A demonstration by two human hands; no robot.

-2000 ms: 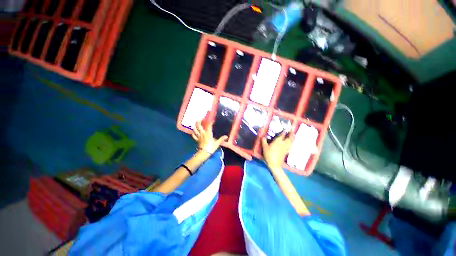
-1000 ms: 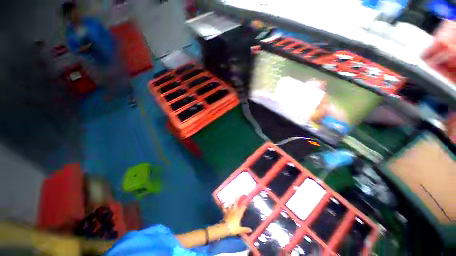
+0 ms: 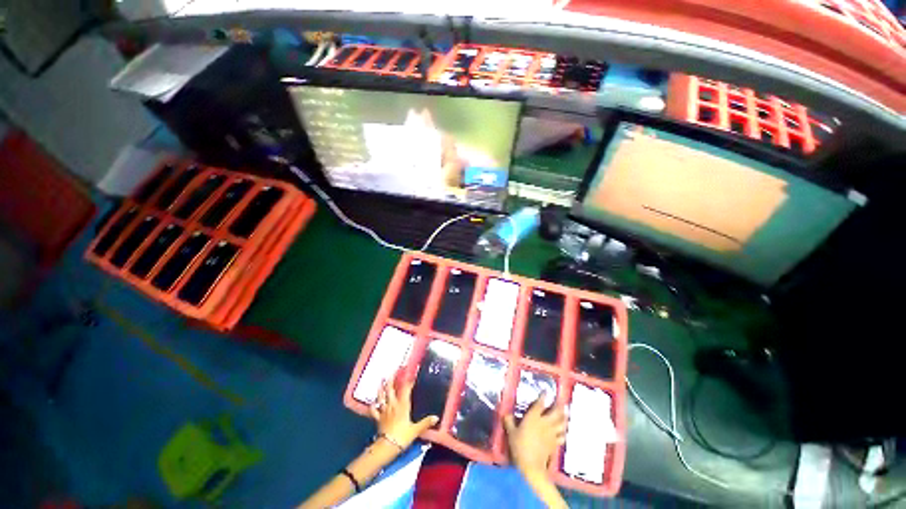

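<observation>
An orange-red ten-slot phone tray [image 3: 569, 331] lies at the bench's front edge. Its slots hold smartphones; three show white screens, at front left, back middle and front right [image 3: 588, 433]. The others are dark, some with shiny patches. My left hand [image 3: 399, 412] rests at the tray's front, fingers spread over the edge of the front-left phone [image 3: 383, 362]. My right hand [image 3: 536, 433] rests on the front row, fingers over the lower part of the fourth phone [image 3: 534, 386]. Neither hand grips a phone. A white USB cable [image 3: 510, 258] reaches the back-middle phone.
Stacked full phone trays [image 3: 226, 317] stand at left. Behind are the left monitor [image 3: 343, 139], right monitor [image 3: 685, 189], keyboard [image 3: 437, 234] and a light blue cylinder [image 3: 519, 224]. A looped white cable [image 3: 673, 398] and black mouse [image 3: 723, 363] lie at right. A green stool [image 3: 204, 459] stands on the floor.
The view swung left, then back and up, showing both monitors and the shelf trays. Both hands are in view again, in much the same places on the tray as two seconds ago.
</observation>
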